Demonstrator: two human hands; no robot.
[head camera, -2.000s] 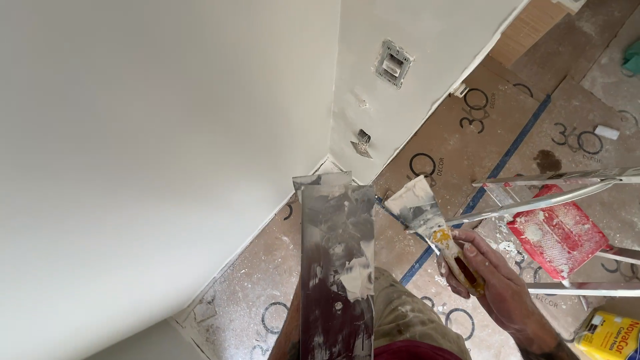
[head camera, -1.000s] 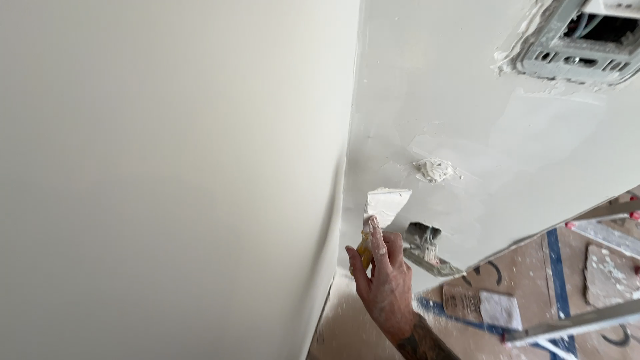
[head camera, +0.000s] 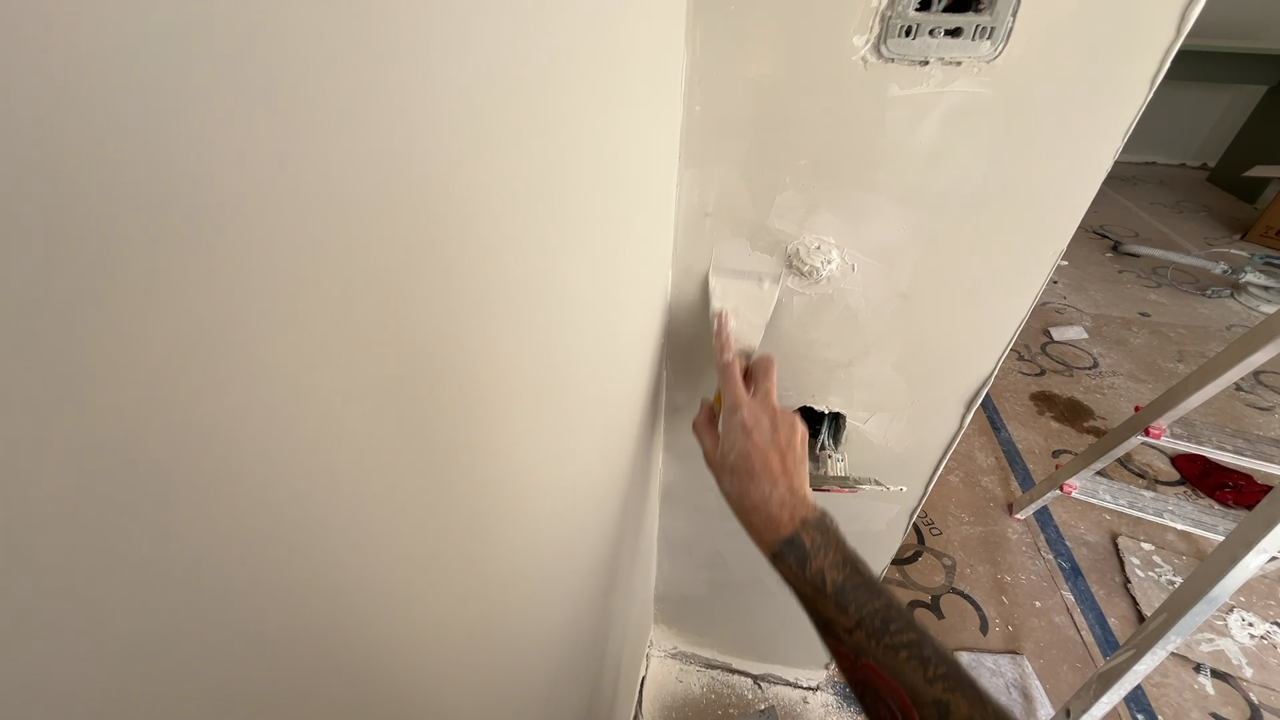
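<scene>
My right hand (head camera: 755, 445) grips a putty knife (head camera: 743, 295), its index finger stretched along the blade, which lies against the wall beside the inner corner. Right of the blade, a rough dab of white filler (head camera: 815, 260) sticks to the wall. Below the dab is an opening with wires (head camera: 822, 430), partly behind my hand, with a metal mounting frame (head camera: 855, 484) jutting out at its lower edge. A second electrical box with a metal frame (head camera: 945, 32) is set in the wall at the top. My left hand is out of view.
A metal stepladder (head camera: 1170, 430) stands at the right, a red cloth (head camera: 1220, 480) by its rungs. Printed protective sheeting with blue tape (head camera: 1050, 530) covers the floor. A plaster-spotted board (head camera: 1180, 590) lies below the ladder. A hose (head camera: 1170, 257) lies farther back.
The putty knife was away from the wall two seconds ago, beside a wide plaster-covered blade now out of view. It now touches the wall left of the filler dab. The view has moved strongly.
</scene>
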